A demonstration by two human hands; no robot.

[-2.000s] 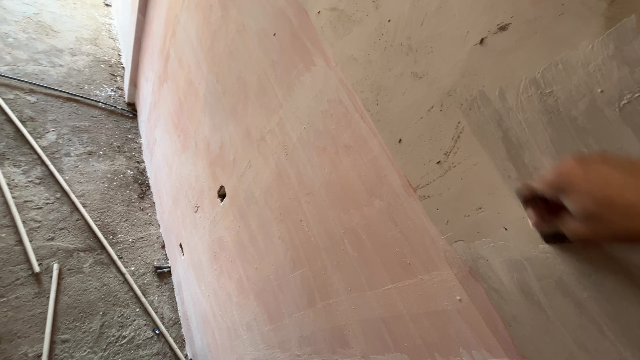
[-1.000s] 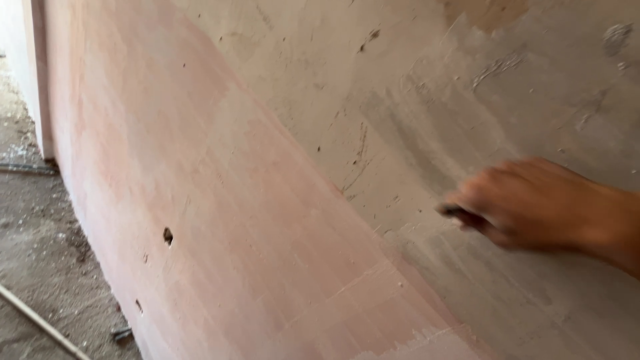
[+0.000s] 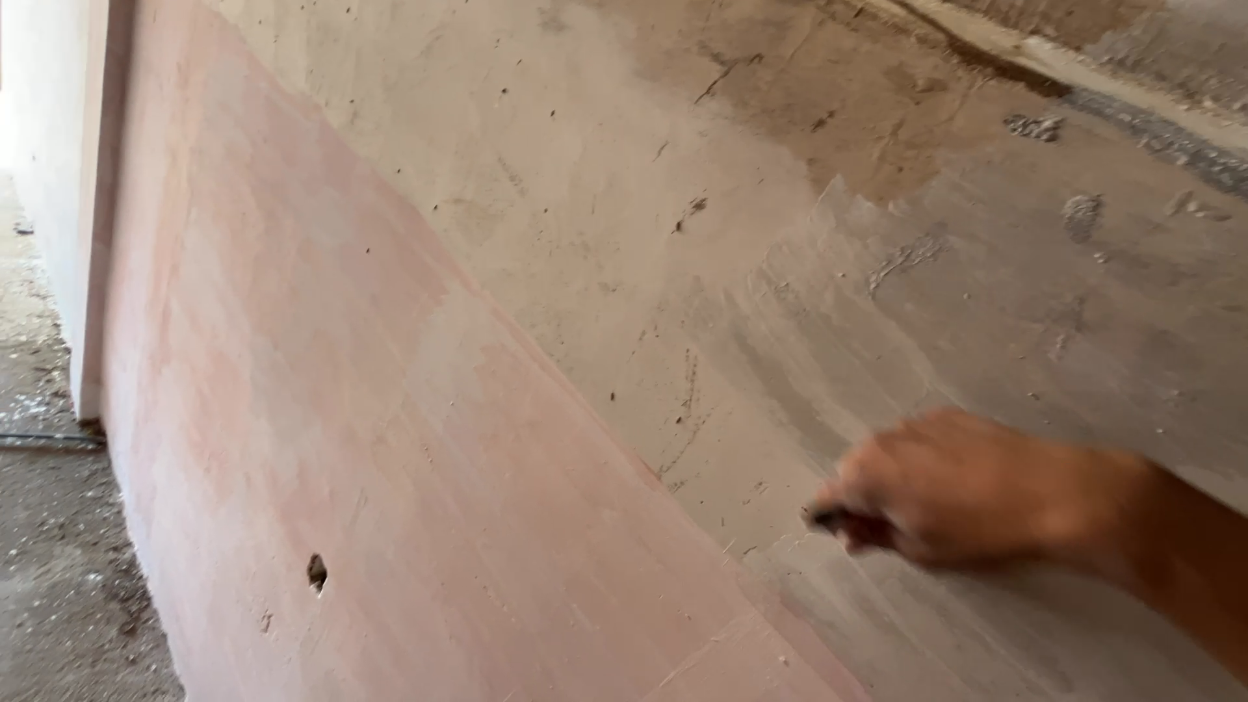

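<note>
My right hand (image 3: 955, 487) comes in from the lower right, blurred, its fingers closed around a dark handle (image 3: 829, 517) whose tool end is hidden or too blurred to tell. It is at the plastered wall, over a patch of wet-looking grey plaster (image 3: 1053, 322) with streaks and small lumps. Left of the hand lies bare beige plaster (image 3: 565, 234) with pits and scratches, and beyond a slanting edge a pinkish smooth coat (image 3: 390, 439). My left hand is out of view.
A small hole (image 3: 317, 572) pierces the pink area. At the left stands a projecting wall edge (image 3: 102, 214), with a dusty concrete floor (image 3: 58, 556) and a dark rod (image 3: 49, 442) on it. A rough ledge or groove (image 3: 1004, 63) crosses the upper right.
The view has swung up and right, so more of the upper wall shows and the pale rods on the floor have left the frame. My right hand still grips the dark handle.
</note>
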